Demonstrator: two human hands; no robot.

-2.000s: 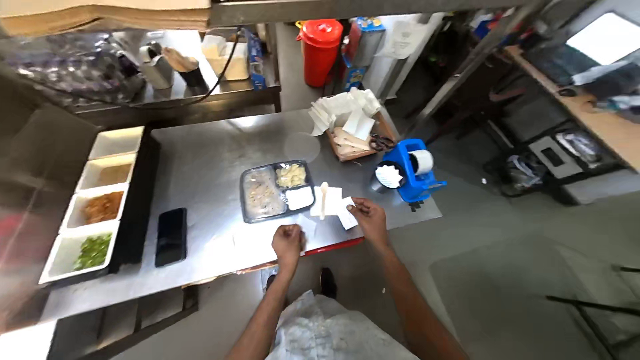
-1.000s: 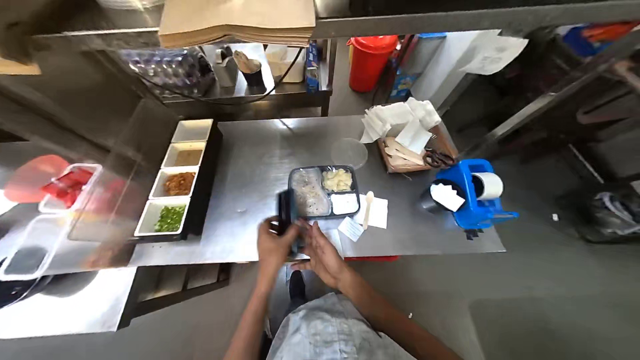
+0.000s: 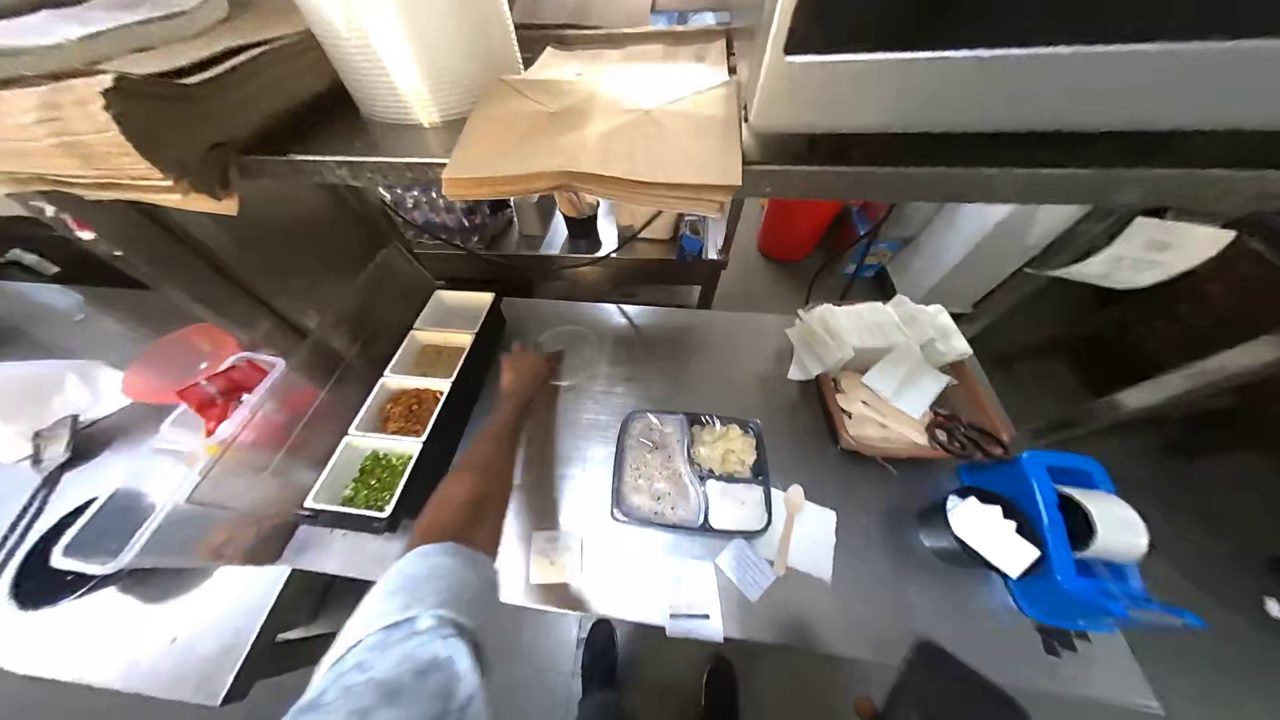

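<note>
My left hand (image 3: 528, 372), blurred, reaches over the steel table beside a faint round clear lid (image 3: 575, 355); its grip is unclear. At the bottom edge only a fingertip of my right hand (image 3: 866, 708) shows, against a dark flat object (image 3: 950, 685), apparently the phone. Between them sits a black compartment tray (image 3: 617, 470) under clear film, holding speckled pale food, a yellowish chunky food (image 3: 724, 450) and a white portion (image 3: 736, 505). A wooden spoon (image 3: 790, 525) lies on a napkin (image 3: 815, 540), a small sachet (image 3: 745, 568) next to it.
White tubs with chopped greens (image 3: 375, 480) and sauces line the left. A box (image 3: 990, 400) of napkins, wooden cutlery and scissors (image 3: 965, 435) stands right, near a blue tape dispenser (image 3: 1080, 560). Brown paper bags (image 3: 600, 140) lie on the shelf above. Paper slips (image 3: 693, 600) lie near the front edge.
Earlier the phone lay on the table, then was at my hands. My hands have parted, the left reaching far forward. The round lid was behind the tray's right side and is now towards its left.
</note>
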